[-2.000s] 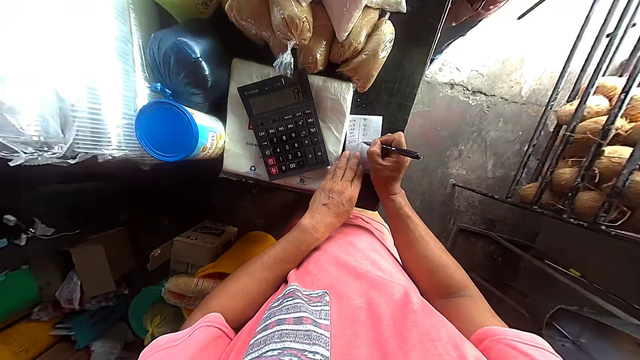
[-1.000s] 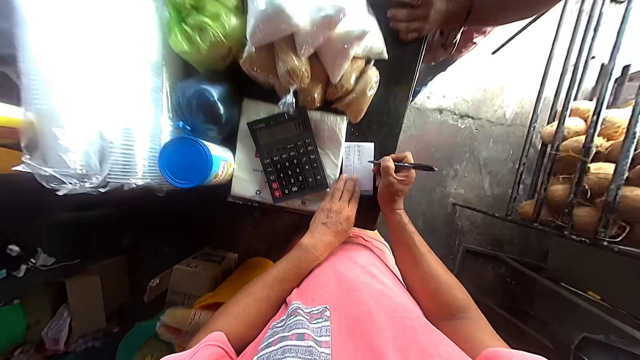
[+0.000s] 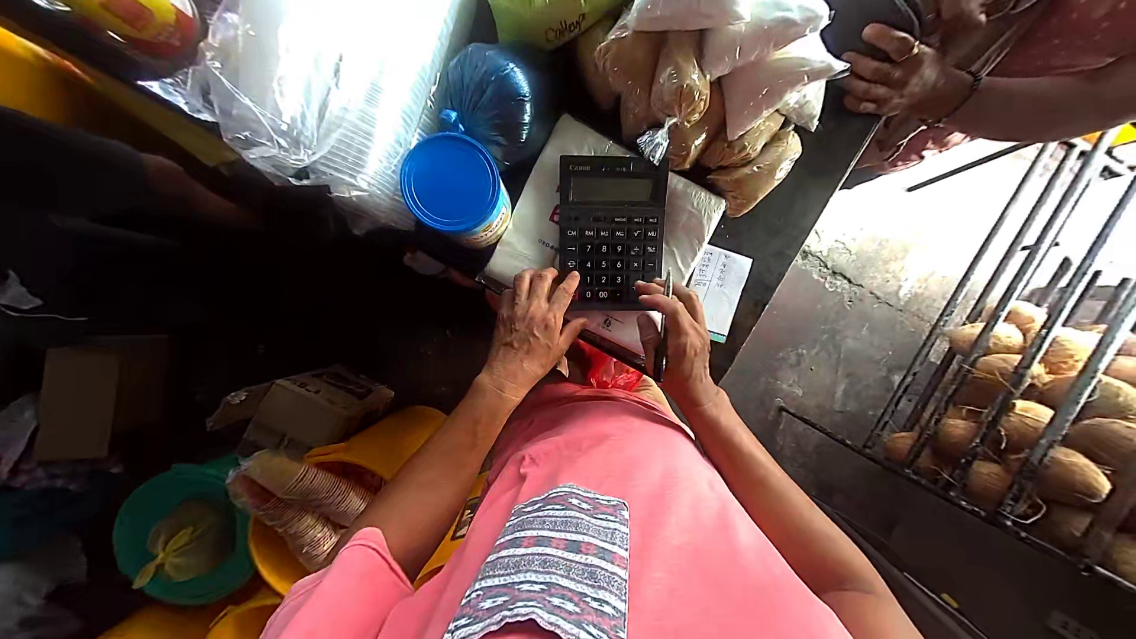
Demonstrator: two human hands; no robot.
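Observation:
A black Canon desk calculator [image 3: 612, 200] lies on a pale plastic-wrapped pack [image 3: 524, 222]. The fingers of my left hand [image 3: 534, 333] rest at its lower left corner, holding nothing that shows. At the lower right corner is my right hand [image 3: 682, 342], a black pen [image 3: 661, 342] held upright between thumb and fingers, one fingertip at the keys. The slip of paper with handwritten figures [image 3: 723, 288] lies right of the pack, untouched by either hand. A blue-lidded tub [image 3: 453, 186] stands left of the pack.
Knotted bags of brown and white contents [image 3: 710, 80] and a dark blue bag [image 3: 488, 98] lie behind. Wrapped clear plastic containers [image 3: 328, 89] are at upper left. Another person's hand [image 3: 896, 75] rests at upper right. Coconuts [image 3: 1021, 426] sit behind metal bars [image 3: 941, 328] at right.
Both hands have left the paper slip for the calculator, the right still with the pen. The calculator now sits straighter. The other person's hand at upper right was absent two seconds ago.

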